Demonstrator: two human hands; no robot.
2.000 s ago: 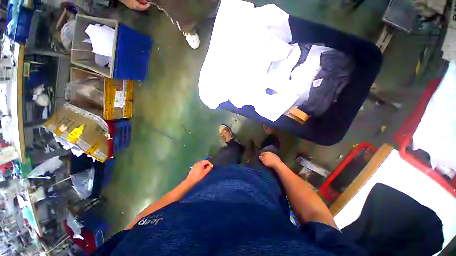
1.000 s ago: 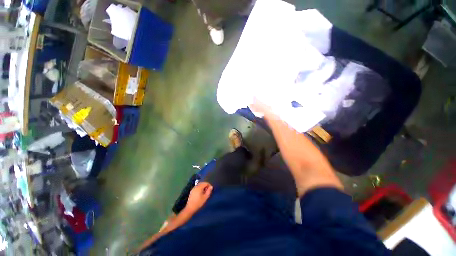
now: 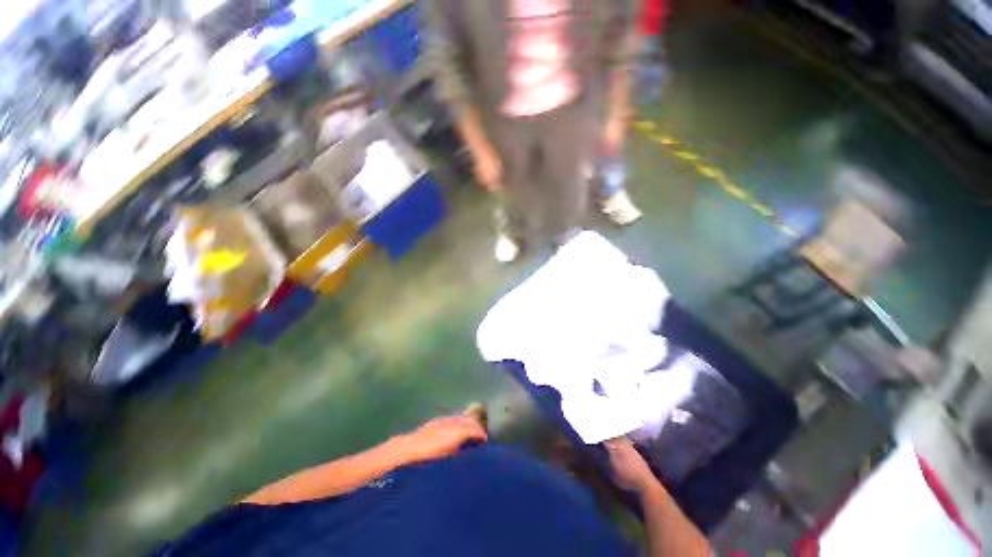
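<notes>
White fabric panels (image 3: 587, 316) lie heaped in a dark plastic bin (image 3: 761, 435) in front of me and hang over its far left side. Dark cut pieces (image 3: 696, 430) show at the bin's right part, partly under white cloth. My right hand (image 3: 625, 462) is at the bin's near edge, touching or just beside the lowest corner of the white panels; blur hides whether its fingers hold anything. My left hand (image 3: 462, 430) is in front of my body, left of the bin and apart from it, with its fingers blurred.
A person (image 3: 538, 120) stands beyond the bin, facing me. Cartons (image 3: 234, 272) and a blue crate (image 3: 408, 218) line the bench at left. A wooden stool (image 3: 854, 245) stands at far right. A red-edged tray (image 3: 946, 490) with white cloth is at lower right.
The view has tilted up, bringing the person into sight. My right hand went from beside my body onto the white panels, then to the bin's near edge. My left hand stays near my body.
</notes>
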